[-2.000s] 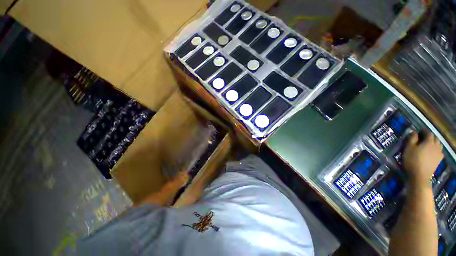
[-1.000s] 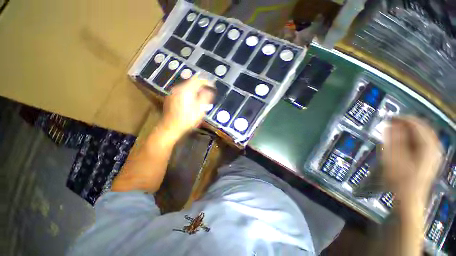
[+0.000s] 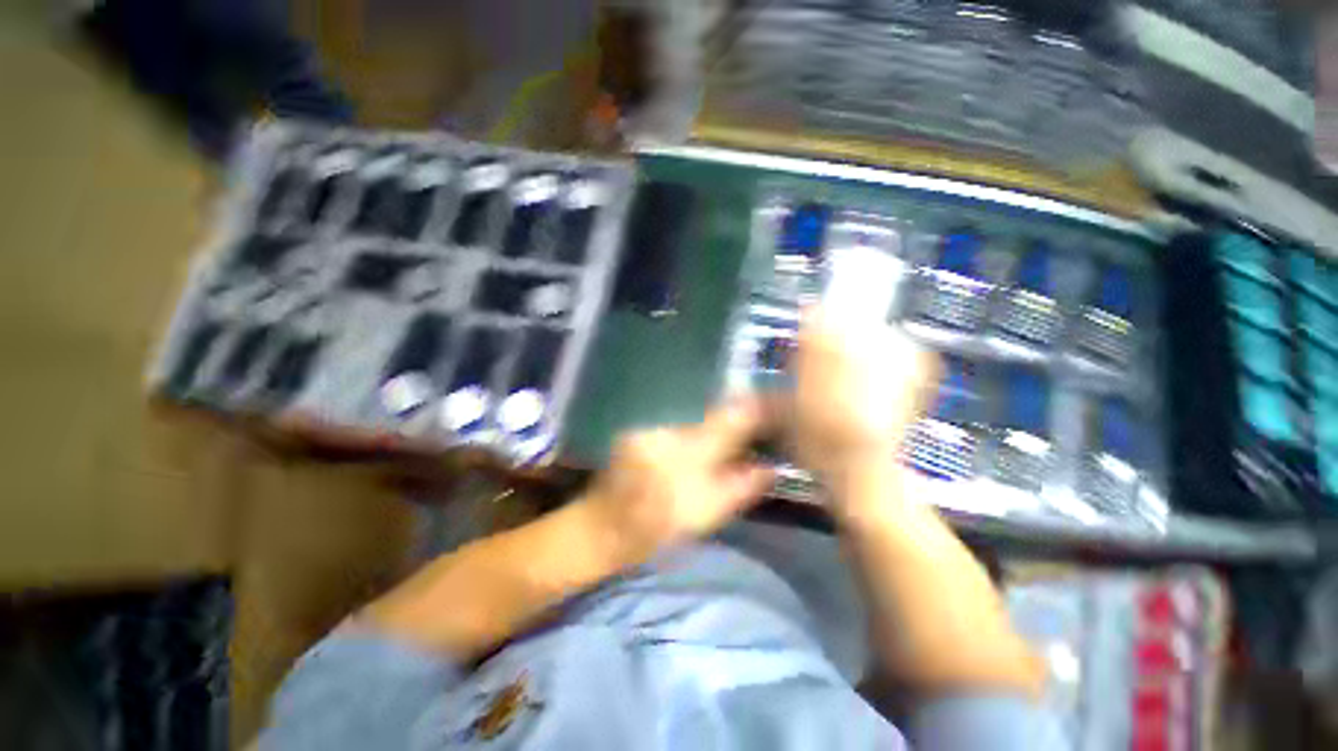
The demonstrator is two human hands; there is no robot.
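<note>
The clear phone tray (image 3: 991, 341) lies on the green mat, with two rows of face-up keypad phones (image 3: 1033, 294). My right hand (image 3: 858, 389), blurred, is over the tray's left part, with a bright white-backed phone (image 3: 861, 286) at its fingers. My left hand (image 3: 675, 481) is at the tray's near left edge, its fingertips pinched on a dark piece (image 3: 765, 440), apparently a black back cover, partly hidden by the fingers. The cover tray (image 3: 345, 385) at left holds black back covers (image 3: 479, 360) and has a bare slot in its near row.
A dark rectangle (image 3: 656, 253) lies on the green mat (image 3: 624, 389) between the trays. Teal-faced items (image 3: 1265, 345) stand at far right. A pale tray with red covers (image 3: 1155, 660) is at lower right. Stacked clear trays (image 3: 910, 81) stand behind, and cardboard (image 3: 74, 367) is at left.
The view has swung right. My left hand has moved from the cover tray to the phone tray; one cover is gone from the near row. The hands are now close together.
</note>
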